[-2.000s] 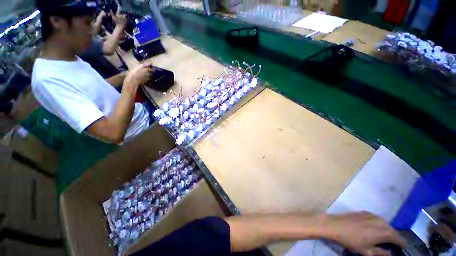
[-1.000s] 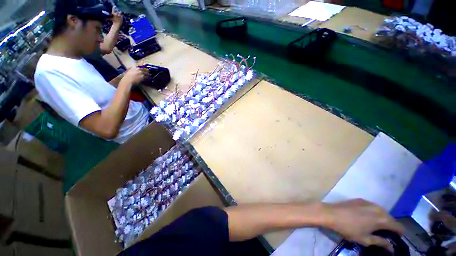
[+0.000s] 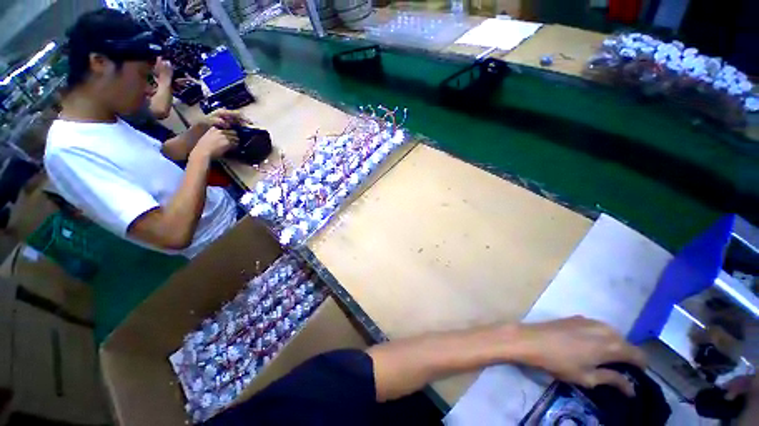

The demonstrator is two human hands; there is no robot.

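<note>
A glossy black housing (image 3: 574, 408) with a round pale opening lies at the bottom right, on a white sheet (image 3: 574, 287), cut off by the lower edge. My left hand (image 3: 582, 354) reaches in from the lower left and is closed over the housing's far end. Its fingertips curl onto the dark part. My right hand (image 3: 743, 391) shows only in part at the right edge, dim and blurred. It appears closed around a black cylindrical tool (image 3: 717, 404), seemingly the screwdriver. The tool's tip cannot be made out.
A blue upright panel (image 3: 687, 279) stands behind the housing. White wired components (image 3: 329, 183) lie on the bench, more in a cardboard box (image 3: 158, 333) at left. A person in white (image 3: 108, 183) handles a black housing (image 3: 252, 144). Black housings (image 3: 474, 81) sit on the green conveyor (image 3: 549, 150).
The view has shifted, so more of the housing and blue panel shows. My left hand stays on the housing. Housings on the conveyor appear farther left. The neighbour's hands have moved over their housing.
</note>
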